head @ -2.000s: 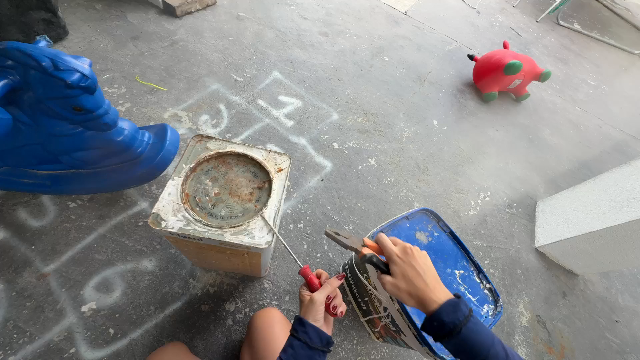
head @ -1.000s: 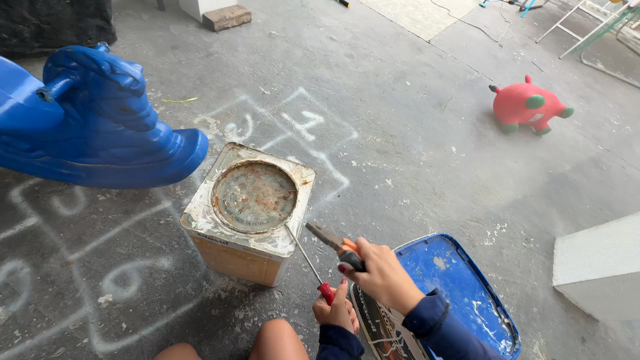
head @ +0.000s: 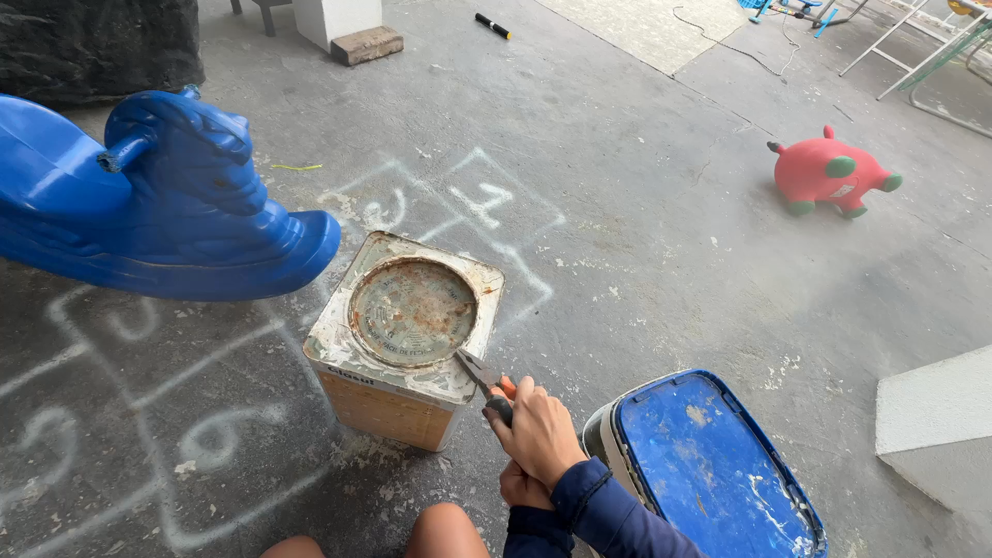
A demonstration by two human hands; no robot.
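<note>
A square metal paint can (head: 387,418) stands on the floor, its round lid (head: 415,311) rusty and stained, paint crusted around the rim. My right hand (head: 539,430) grips pliers (head: 484,376) with dark and orange handles; their jaws meet the can's top at the lid's near right edge. Beneath it, my left hand (head: 523,488) is mostly hidden by the right hand and wrist, and the screwdriver it held is not visible. Just right of my hands is a plastic bucket with a blue, paint-marked lid (head: 709,465).
A blue plastic rocking horse (head: 178,209) stands at left. Farther off are a red and green rubber animal toy (head: 829,174), a brick (head: 366,45), a black and yellow marker-like object (head: 493,25) and a metal ladder (head: 907,50). A white block (head: 938,418) is at right.
The pliers have moved left to the can's lid edge. My left hand, earlier holding a red-handled screwdriver in plain sight, is now mostly behind the right.
</note>
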